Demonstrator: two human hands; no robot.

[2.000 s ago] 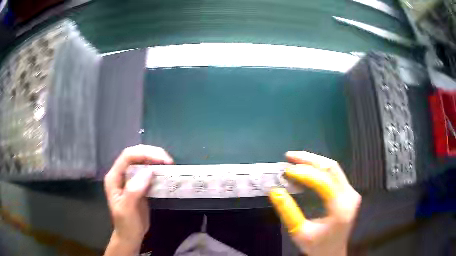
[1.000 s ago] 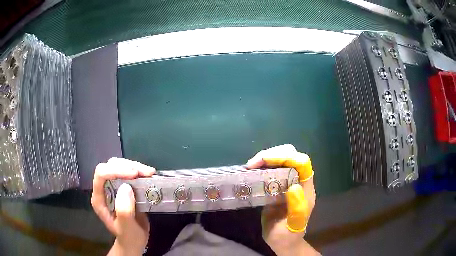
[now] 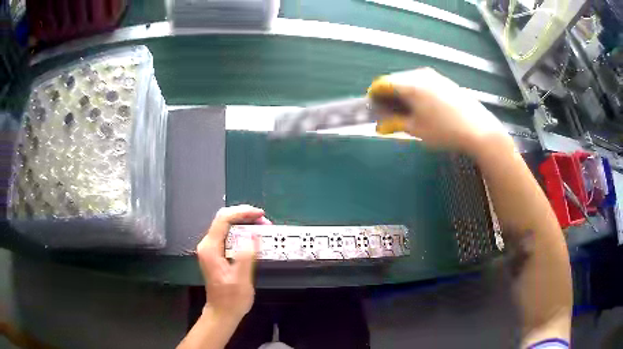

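Note:
A silver-grey fixture bar (image 3: 328,243) lies level at the front edge of the bench. Its row of seats shows groups of small dark holes. My left hand (image 3: 232,262) grips its left end, thumb on top and fingers behind. My right hand (image 3: 427,109), with yellow finger cots, is raised farther back to the right. It holds a second bar (image 3: 321,119) by its right end; this bar is blurred, and its seats cannot be made out. The stacked fixture bars (image 3: 471,208) stand at the right, partly hidden by my right forearm.
A clear tray stack (image 3: 147,160) with dark round parts on top stands left, beside a grey pad (image 3: 195,177). Another stack (image 3: 222,13) is at the back. A dark red bin (image 3: 72,20) is back left. A small red bin (image 3: 561,191) stands right, near metal equipment.
The bar with filled seats is gone from between both hands. My right hand has moved back, holding a bar by one end. My left hand now holds a bar with hole groups showing.

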